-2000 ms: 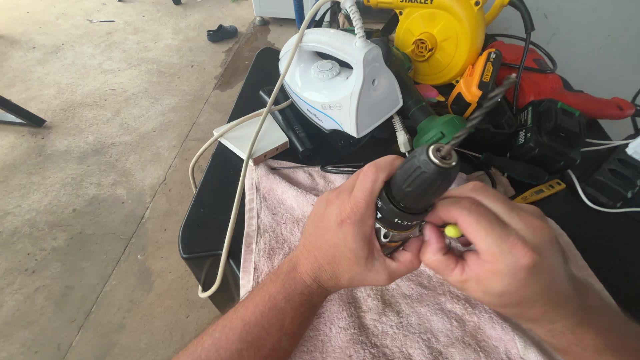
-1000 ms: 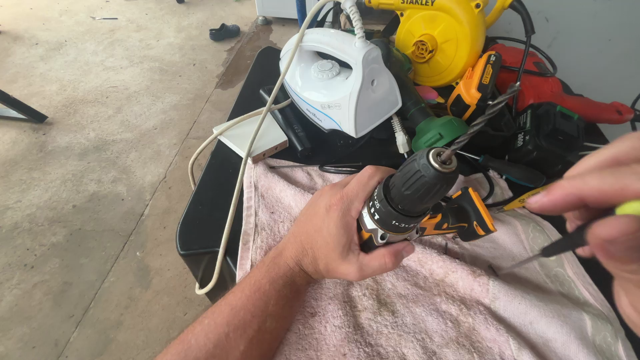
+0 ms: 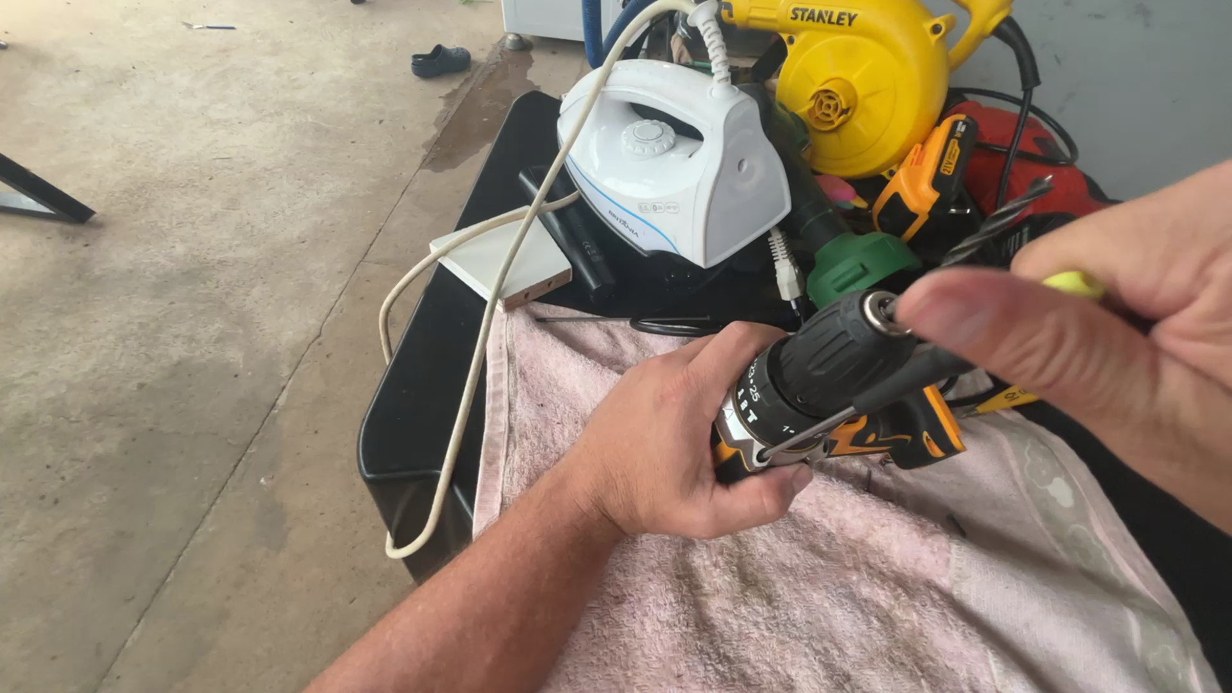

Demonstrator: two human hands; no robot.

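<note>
My left hand [image 3: 674, 443] grips the body of a black and orange cordless drill [image 3: 818, 356] over a pink towel [image 3: 731, 587]. The drill's chuck points up and away, with a twist drill bit [image 3: 996, 221] rising from it. My right hand [image 3: 1088, 327], at the right, holds a screwdriver [image 3: 905, 380] whose yellow-green handle end shows behind the thumb. The screwdriver's thin shaft slants down to the drill's housing just below the numbered collar, beside my left fingers. Its tip is at a small spot on the housing; whether it sits in a screw cannot be told.
Behind the towel, a white clothes iron [image 3: 674, 164] with a looping cord stands on a black surface [image 3: 414, 414], beside a white flat box [image 3: 510, 260]. A yellow Stanley blower [image 3: 866, 87], an orange battery pack [image 3: 924, 178], a green tool part [image 3: 861, 265] and a red tool crowd the back right.
My right hand, away from the drill at the right a second ago, has moved left and brought the screwdriver's shaft to the drill's housing. My left hand still holds the drill.
</note>
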